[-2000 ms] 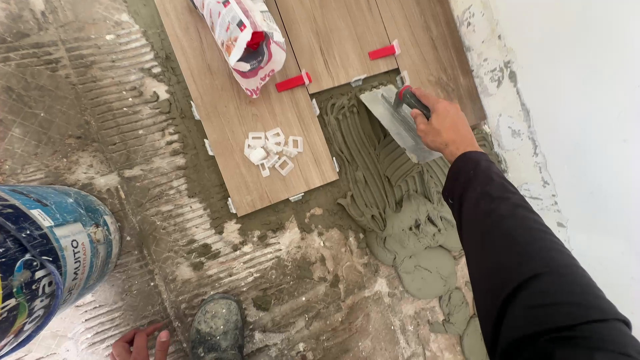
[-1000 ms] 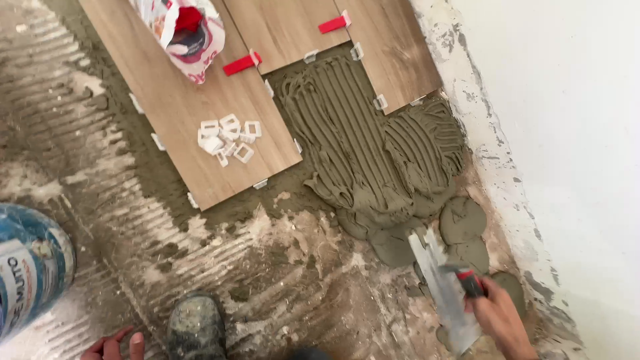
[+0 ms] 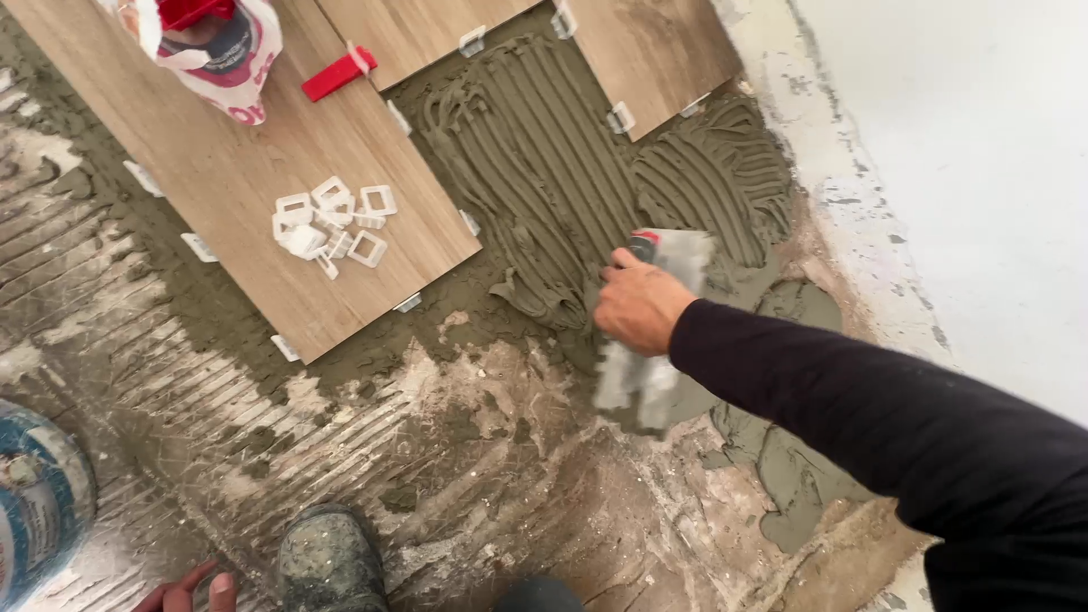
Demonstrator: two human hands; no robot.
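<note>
My right hand (image 3: pixel 643 308) is closed on the dark and red handle of a notched trowel (image 3: pixel 680 268), whose metal blade lies over the lower part of the grey mortar (image 3: pixel 544 161). Combed ridges run through the mortar above and left of the blade; smoother lumps lie to its right and below. My left hand (image 3: pixel 195 591) shows only as fingertips at the bottom edge, touching nothing that I can see. Wood-look tiles (image 3: pixel 212 161) border the mortar, with white levelling clips (image 3: pixel 408 303) at their edges. A pile of loose white clips (image 3: pixel 331 223) rests on one tile.
A red wedge (image 3: pixel 340 75) sits across a tile joint, near a plastic bag (image 3: pixel 255 51) with red pieces in it. A blue bucket (image 3: pixel 42 501) stands at the left. My dusty boot (image 3: pixel 331 557) is on the rough floor. A white wall (image 3: pixel 969 153) rises at the right.
My right hand has moved with the trowel from the lower mortar lumps up and left to the combed mortar's lower edge. Since the earliest frame, the ridges beside the tiles have become longer and straighter.
</note>
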